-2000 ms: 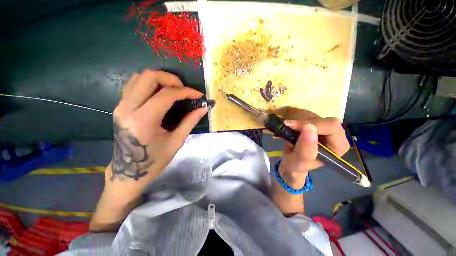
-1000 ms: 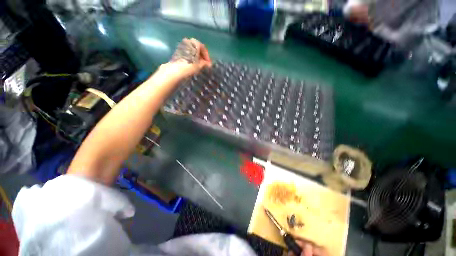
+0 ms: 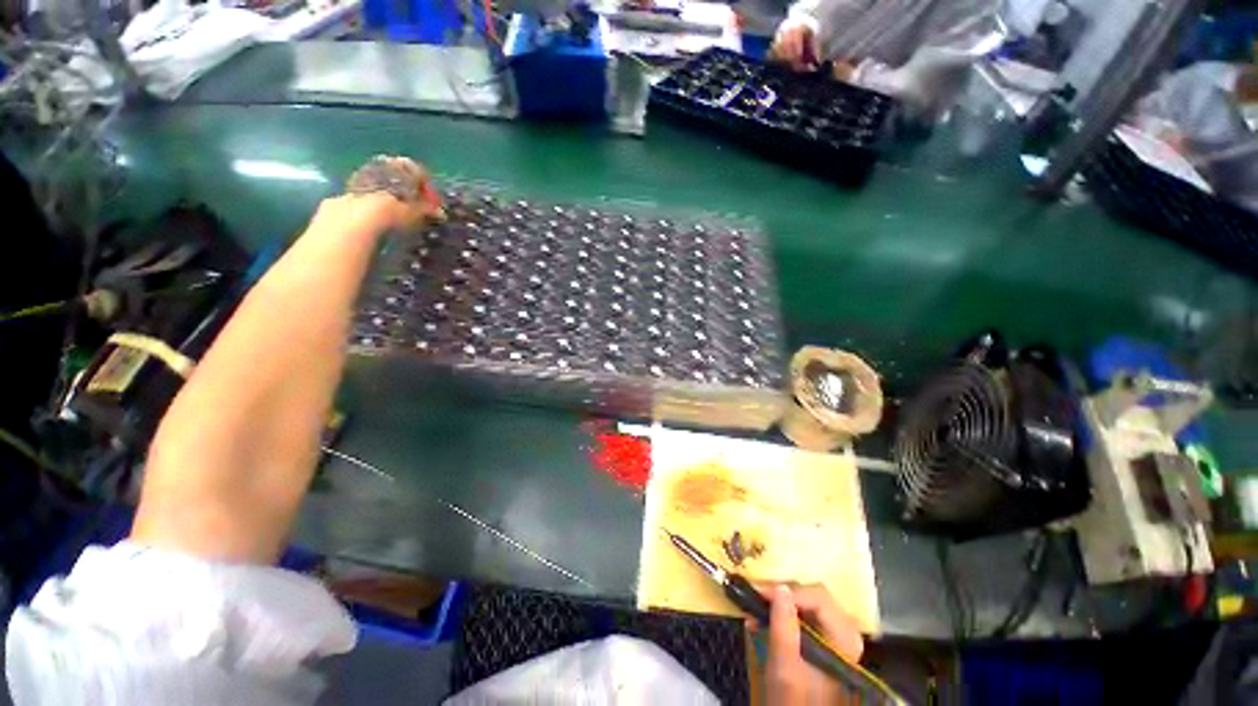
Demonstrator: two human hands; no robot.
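My left hand (image 3: 396,186) is stretched out to the far left corner of the blister tray (image 3: 580,290), which holds rows of small silver and dark parts. It is small and blurred; I cannot tell whether its fingers hold a part. My right hand (image 3: 807,634) holds the soldering iron (image 3: 745,593) at the near edge of the pale work board (image 3: 814,510), tip pointing up and left over the board. Small dark scraps (image 3: 741,550) lie to the right of the tip. The solder wire (image 3: 515,535) lies loose on the bench.
Red slivers (image 3: 622,458) lie left of the board. A tan tub (image 3: 835,396) with silvery bits stands behind it. A black fume fan (image 3: 966,441) and a pale stand (image 3: 1138,483) are at the right. Across the bench, another person's hand (image 3: 796,46) is at a black tray (image 3: 773,111).
My left hand moved from beside the board out to the tray's far left corner and stays there. The view lifted and turned. The iron remains in my right hand over the board.
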